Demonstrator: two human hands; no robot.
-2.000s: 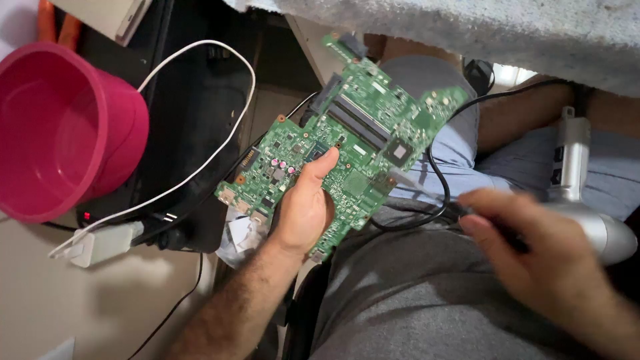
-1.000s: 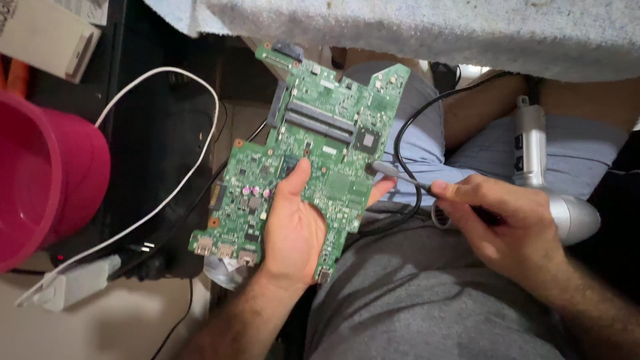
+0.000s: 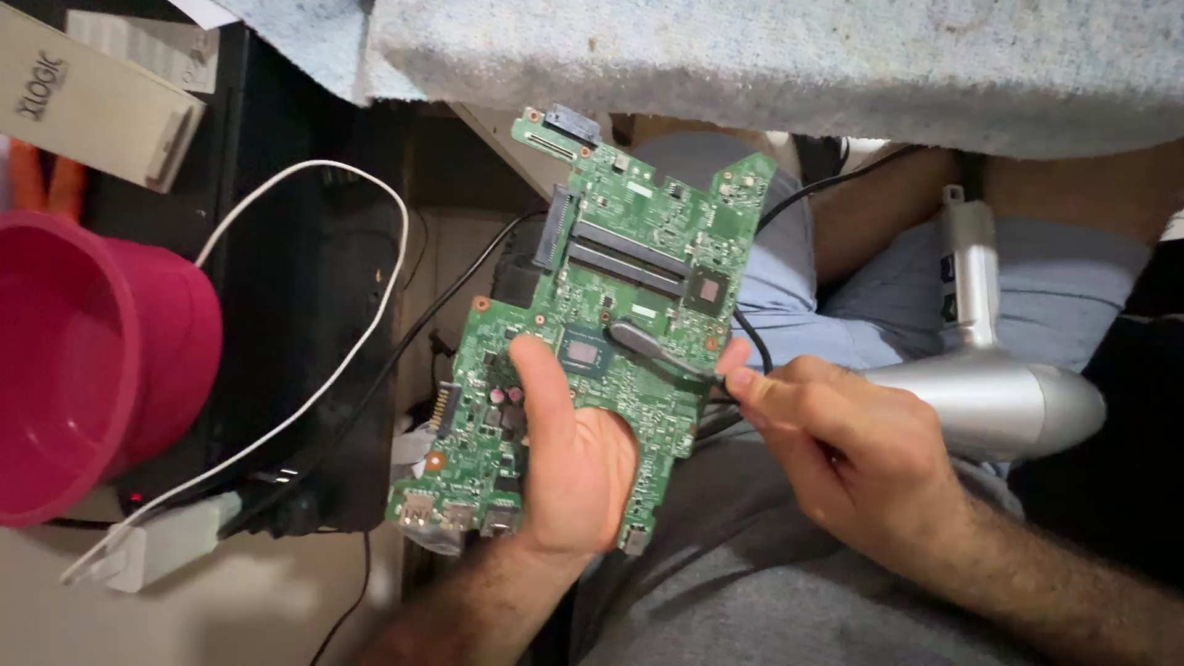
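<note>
A green laptop motherboard (image 3: 647,208) is tilted above my lap, with its chips and memory slots facing me. My left hand (image 3: 573,453) grips it from below through the round cutout, thumb on the face beside a square processor chip (image 3: 585,353). Pinched in my right hand (image 3: 842,444) at the board's right edge is a thin brush-like tool (image 3: 680,363). Its grey head lies over the board just right of that chip; whether it touches the surface I cannot tell. A silver hair dryer (image 3: 990,398) rests on my lap behind my right hand.
A pink plastic bucket (image 3: 176,333) stands at the left beside a white cable (image 3: 402,222) and a white power adapter (image 3: 176,541). A cardboard box (image 3: 92,102) lies at the upper left. A light blue towel (image 3: 786,65) hangs across the top. Black cables (image 3: 444,296) run behind the board.
The tool's head has moved from the board's right edge inward, close to the processor chip. My right hand has come nearer the board. My left hand keeps its hold.
</note>
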